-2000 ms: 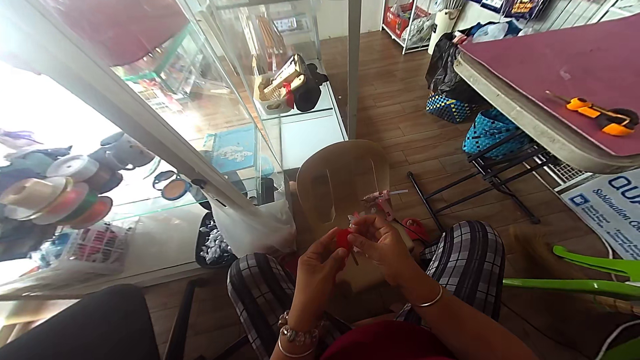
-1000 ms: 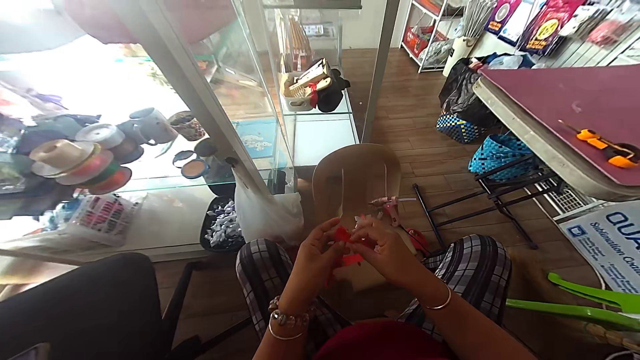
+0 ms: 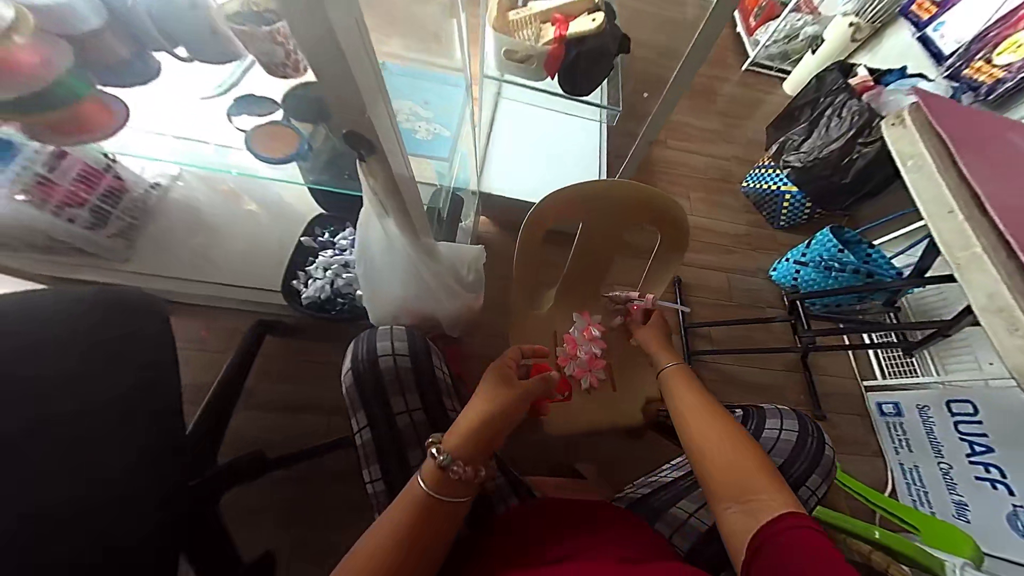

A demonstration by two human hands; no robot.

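My left hand [image 3: 516, 388] holds a small red piece [image 3: 554, 386], perhaps ribbon, between its fingers at the near left part of a tan plastic chair [image 3: 608, 204]. On the chair seat, just right of that hand, lie several pink and white folded ribbon flowers [image 3: 584, 352]. Farther back on the right, my right hand [image 3: 650, 330] has its fingers around a pink glue gun [image 3: 640, 301] with a pale glue stick jutting out to the right. The fingers hide part of its body.
A glass display cabinet with a white base [image 3: 548, 140] stands ahead. A white plastic bag [image 3: 420, 276] hangs beside a dark bin of wrapped pieces [image 3: 328, 268]. A black chair [image 3: 88, 432] is at left. Right are a blue woven basket [image 3: 836, 264] and a maroon-topped table [image 3: 980, 160].
My hands were together at the red piece; now they are apart. My right hand has moved away to the glue gun, while the red piece is in my left hand. The flowers now show plainly.
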